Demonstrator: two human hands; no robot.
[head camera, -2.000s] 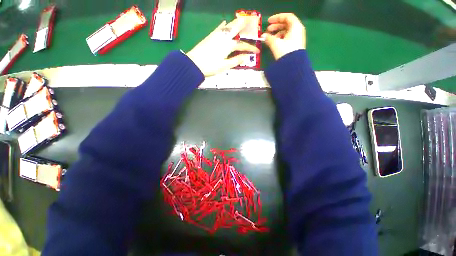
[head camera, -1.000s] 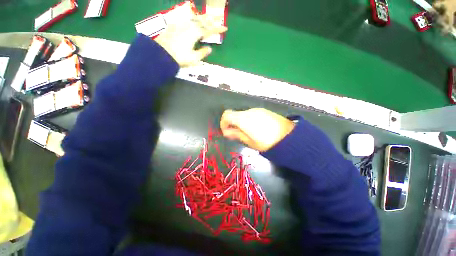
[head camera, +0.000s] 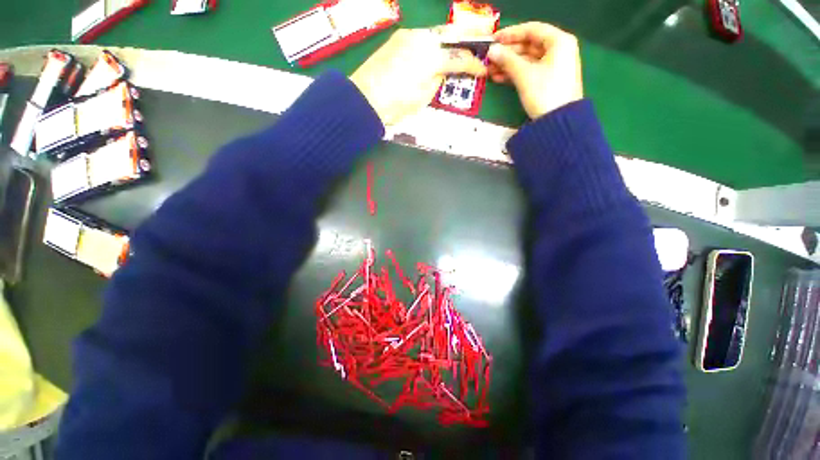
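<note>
An unfinished toy truck body (head camera: 460, 93), red-rimmed with a white patterned end, lies over the green belt against the rail. My left hand (head camera: 400, 76) grips it from the left, fingers across its middle. My right hand (head camera: 544, 70) is at its right side, thumb and fingers pinched beside a thin dark strip (head camera: 467, 44) on or over the body. Whether a small part is between those fingertips is hidden. A loose heap of small red trim parts (head camera: 405, 346) lies on the black table, with one red piece (head camera: 370, 189) apart above it.
Pale-topped red units (head camera: 337, 29) lie on the green belt (head camera: 647, 99) beyond the white rail (head camera: 216, 83). Toy trucks (head camera: 94, 171) are stacked at left. At right are a white case (head camera: 671, 248), small black parts, a smartphone (head camera: 726, 310) and a clear plastic tray (head camera: 791, 368).
My right hand has moved from above the red heap up to the belt. My left hand has shifted from the pale-topped units to a different-looking body, with patterned end showing. The view has shifted slightly.
</note>
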